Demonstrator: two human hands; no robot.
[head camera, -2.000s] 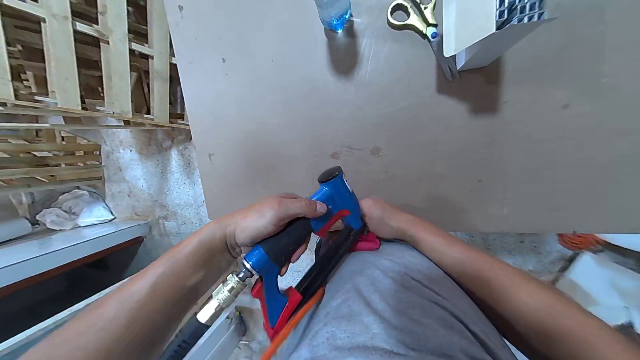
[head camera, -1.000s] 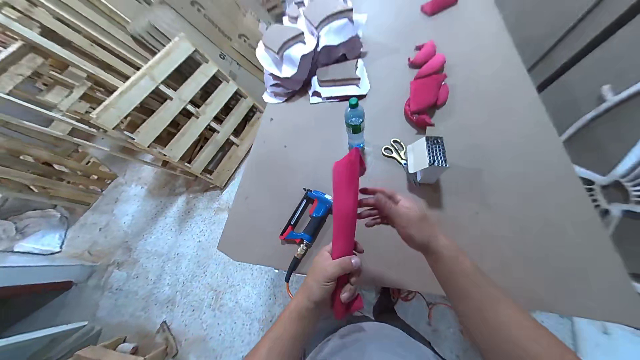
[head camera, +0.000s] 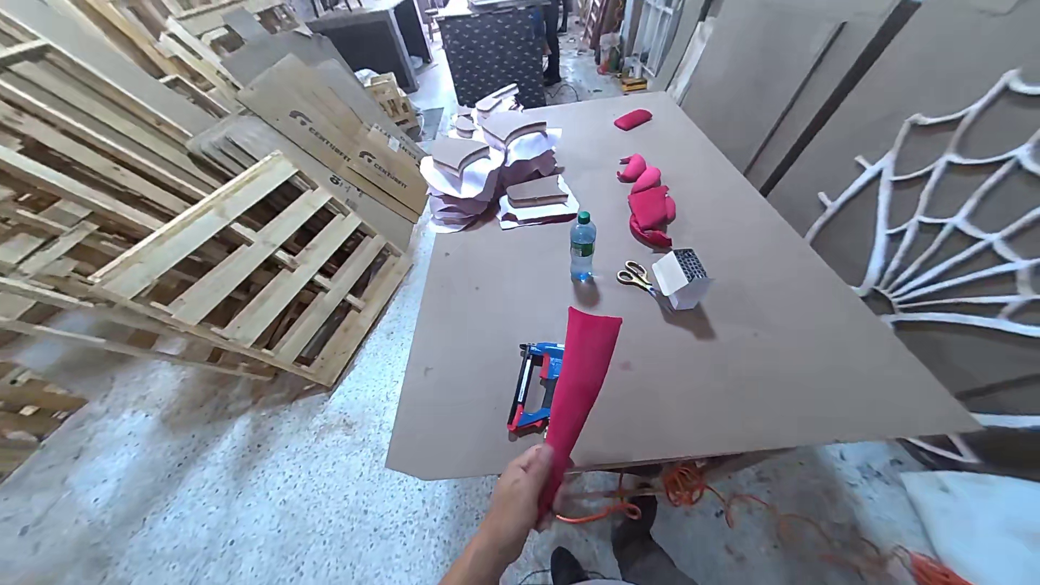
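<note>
My left hand (head camera: 522, 486), at the table's near edge, grips the lower end of a red fabric-covered piece (head camera: 587, 366). The piece points up over the table (head camera: 731, 390) and partly hides a blue and black pneumatic staple gun (head camera: 536, 388) lying there. My right hand is out of view. Beyond the piece stand a clear plastic bottle with a green cap (head camera: 582, 248), gold-handled scissors (head camera: 635, 276) and an open white box of staples (head camera: 684, 280). Several red padded pieces (head camera: 652, 213) lie farther back.
Stacks of white fabric with board pieces (head camera: 463, 175) lie at the table's far left. Wooden pallets (head camera: 268, 268) and cardboard boxes (head camera: 325, 130) stand left. A white web-shaped frame (head camera: 934, 219) is at right. An orange hose (head camera: 686, 485) runs on the floor. A person's leg (head camera: 552, 45) shows far back.
The staple gun, in my hands two seconds ago, lies on the table. My right hand, beside the red piece one second ago, has left the view. The view has swung up widely.
</note>
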